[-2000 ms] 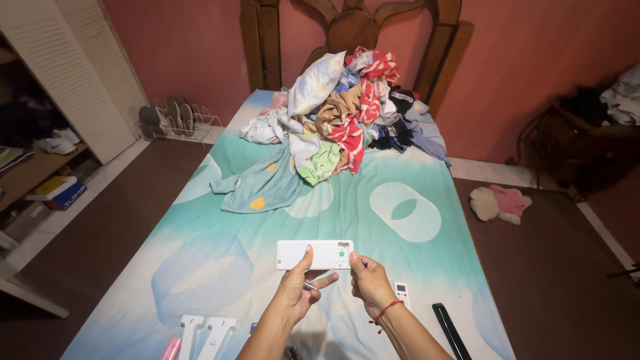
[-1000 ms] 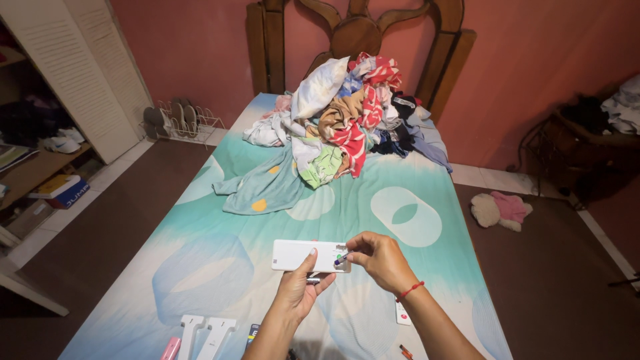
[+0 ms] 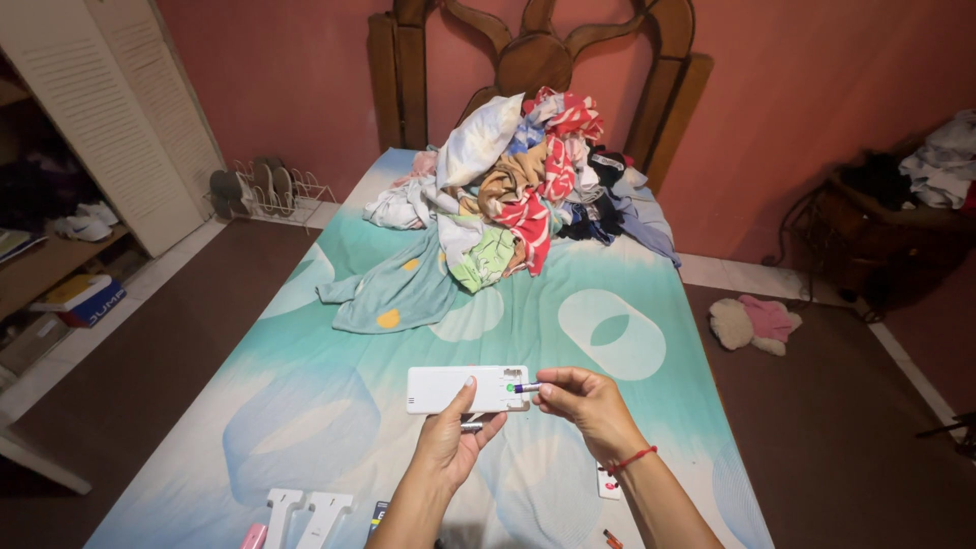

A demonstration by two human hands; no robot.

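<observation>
My left hand (image 3: 460,438) holds a white plastic device (image 3: 450,389) by its lower edge, thumb on top, over the bed. A second battery (image 3: 472,427) lies between the fingers of that hand, below the device. At the device's right end is an uncovered battery compartment. My right hand (image 3: 583,400), with a red bracelet at the wrist, pinches a small battery (image 3: 528,388) between thumb and fingers, its far end at the compartment. Whether the battery is seated cannot be told.
White plastic pieces (image 3: 324,520), a pink object (image 3: 254,536), a small white item (image 3: 608,482) and an orange-and-black battery (image 3: 612,539) lie on the near part of the bed (image 3: 305,427). Piled clothes (image 3: 518,175) lie by the headboard (image 3: 534,65). A plush toy (image 3: 755,324) lies on the floor.
My right hand has drawn slightly right from the device's end, and the battery in its fingers now shows plainly. The left hand keeps hold of the device.
</observation>
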